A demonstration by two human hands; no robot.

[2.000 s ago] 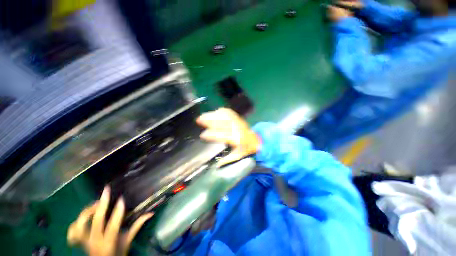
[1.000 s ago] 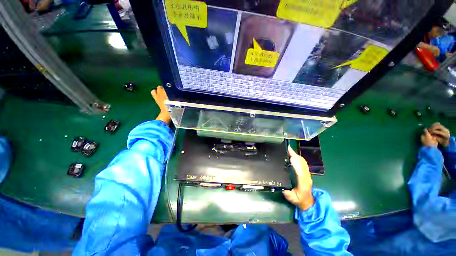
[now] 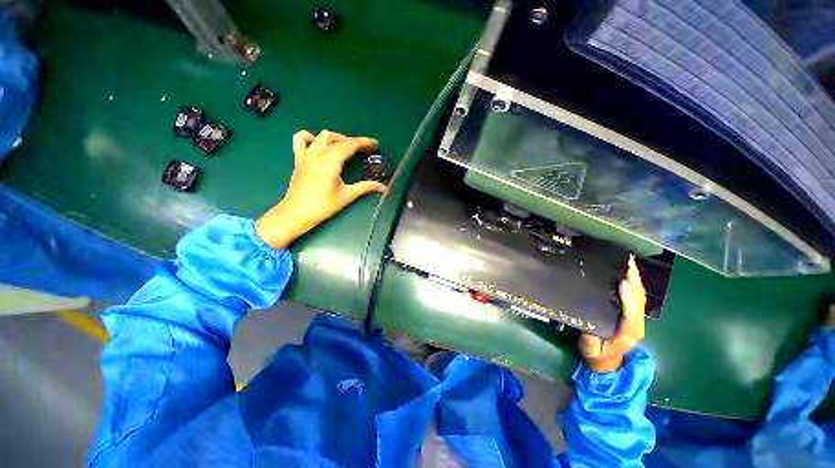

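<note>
My left hand (image 3: 316, 183) is over the green mat, left of the fixture. Its thumb and fingertips are around a small black unit (image 3: 376, 166) with pale details. My right hand (image 3: 623, 315) is at the right end of the flat black fixture (image 3: 439, 224), fingers extended along its side and thumb by its front corner. The fixture has white lettering and a small red part on its front edge. Black shapes with shiny bits (image 3: 522, 227) show in the middle of its top, partly under the clear guard (image 3: 586, 178).
Several small black units (image 3: 181, 175) lie on the green mat (image 3: 110, 128) at the left. A black cable (image 3: 375, 283) runs down the fixture's left side. A metal upright (image 3: 211, 27) stands upper left. A large dark-framed panel (image 3: 558, 64) is above the guard. A blue sleeve (image 3: 806, 393) shows far right.
My left hand has come out from behind the guard's left end to the small black unit on the left. My right hand stays at the fixture's right end. The view has tilted.
</note>
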